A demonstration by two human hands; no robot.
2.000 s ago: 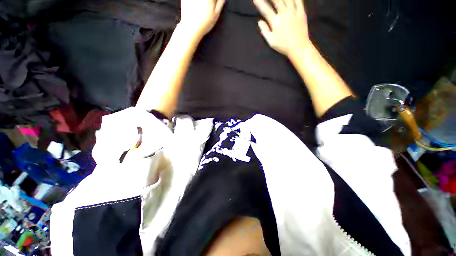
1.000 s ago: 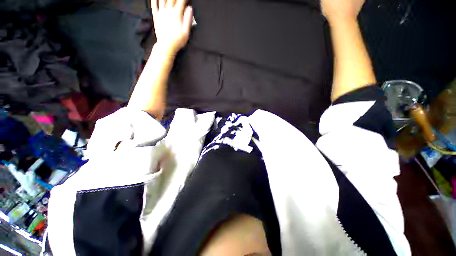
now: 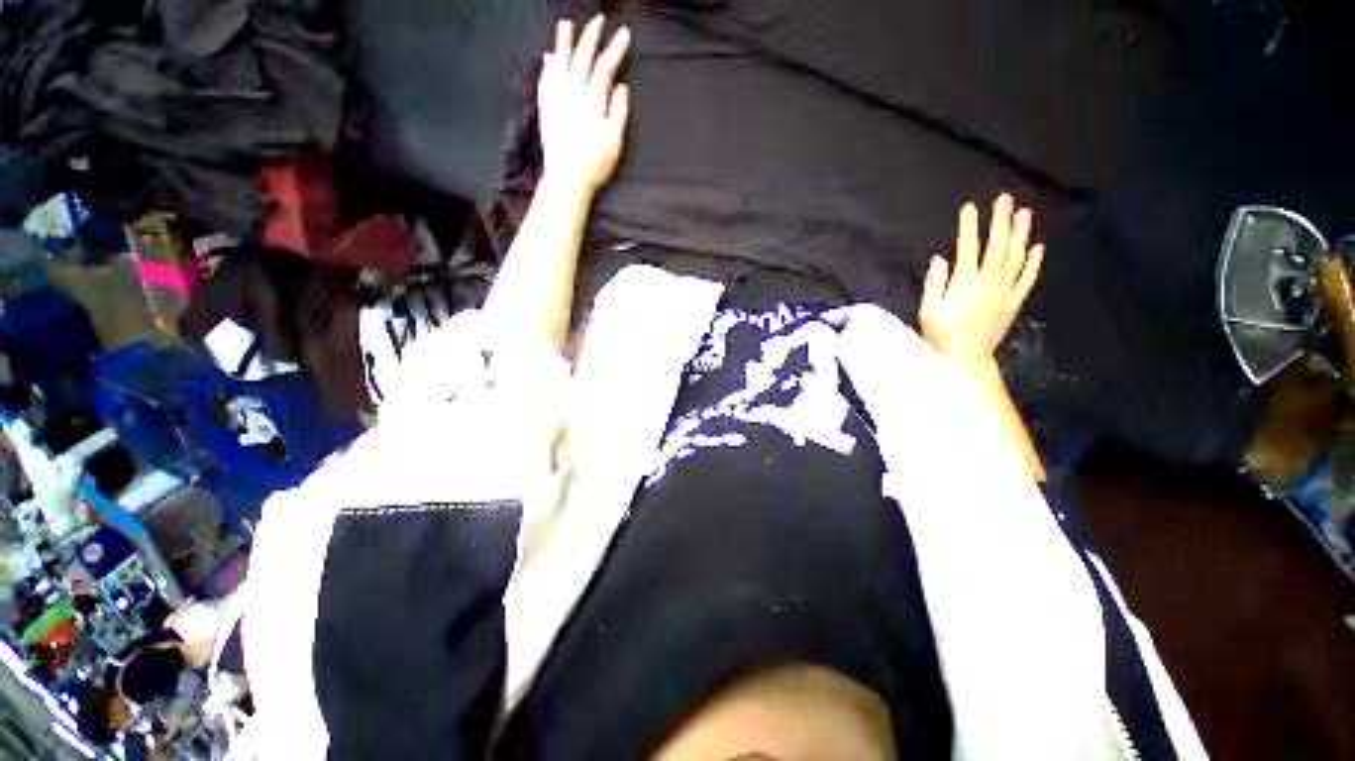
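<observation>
A dark brown-black garment [image 3: 773, 141] lies spread on the dark table cover in front of me, with a long seam or fold line running across it. My left hand [image 3: 583, 119] lies flat at the garment's left part, fingers apart and pointing away. My right hand [image 3: 981, 283] is at the garment's near right part, palm down, fingers spread. Neither hand grips anything. The steam iron [image 3: 1275, 290] rests at the far right, its metal plate showing; its handle is partly cut off by the frame's edge.
A heap of crumpled dark garments [image 3: 164, 89] lies at the far left. Below it are a red box or support [image 3: 300, 205], a blue crate [image 3: 149, 394] and mixed clutter. A dark brown surface [image 3: 1204, 595] is at the lower right.
The view has shifted. My right hand has come back from the far edge to the near right part of the garment, fingers now spread. My left hand stays flat at the left.
</observation>
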